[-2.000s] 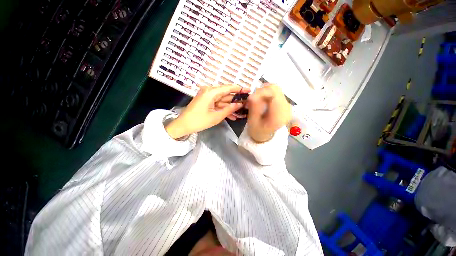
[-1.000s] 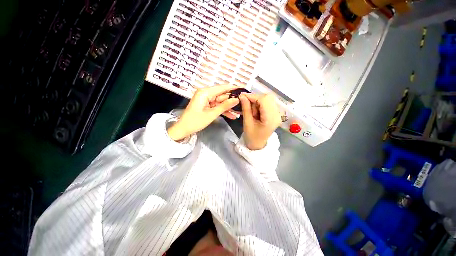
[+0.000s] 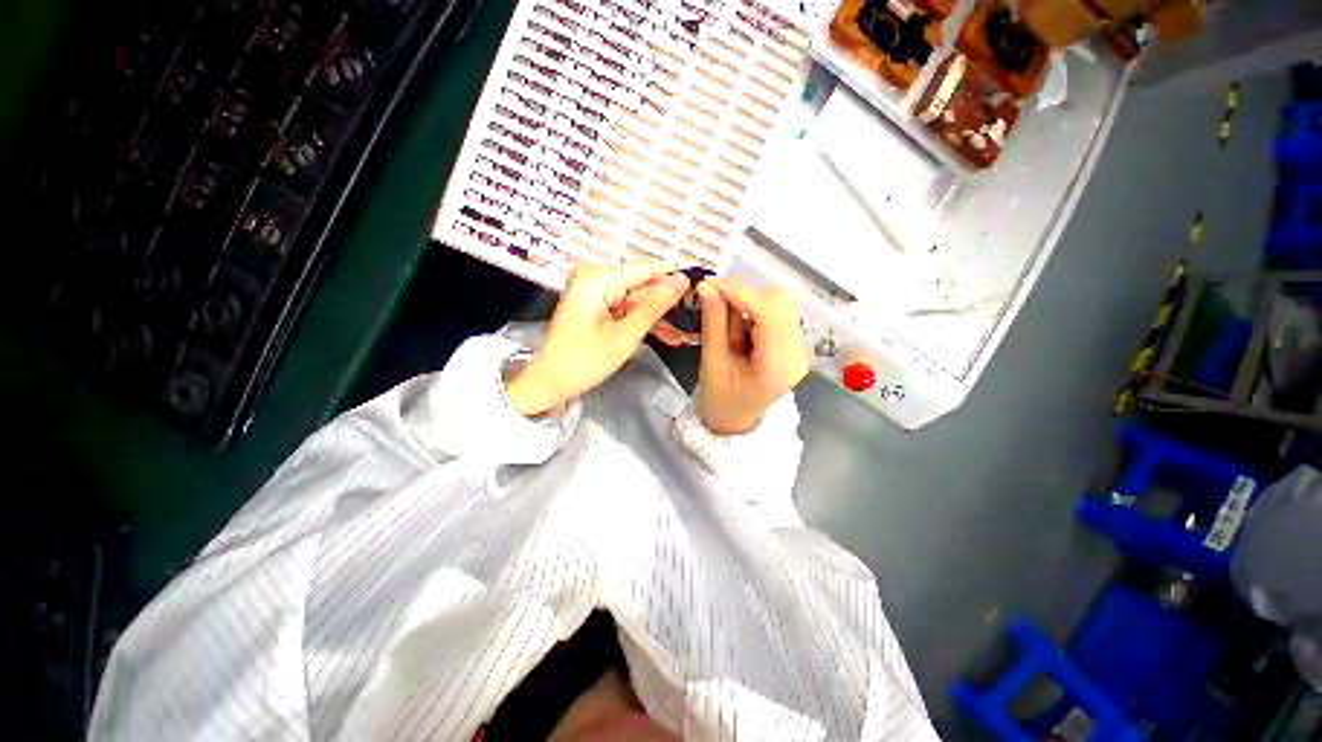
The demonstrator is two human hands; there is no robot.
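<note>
A small round black unit (image 3: pixel 695 276) is held between my two hands at the centre, just in front of the white slotted tray (image 3: pixel 587 160). My left hand (image 3: pixel 587 331) is bare and grips the unit between thumb and fingers from the left. My right hand (image 3: pixel 751 352) is bare, with thumb and fingertips on the unit's right side. The fingers cover most of the unit. Whether a smaller part is pinched in the right fingertips cannot be told.
A black compartment tray (image 3: pixel 218 196) lies on the dark green mat (image 3: pixel 348 276) at left. The white machine (image 3: pixel 928 389) at right has a red button (image 3: pixel 858 377), orange parts bins (image 3: pixel 974 109), a thin tool (image 3: pixel 866 196) and dark specks. Blue stools (image 3: pixel 1160 500) and a person's sleeve (image 3: pixel 1283 558) are at far right.
My right hand, blurred and raised over the unit two seconds ago, has come lower with its fingertips against it. My left hand keeps its hold with little movement.
</note>
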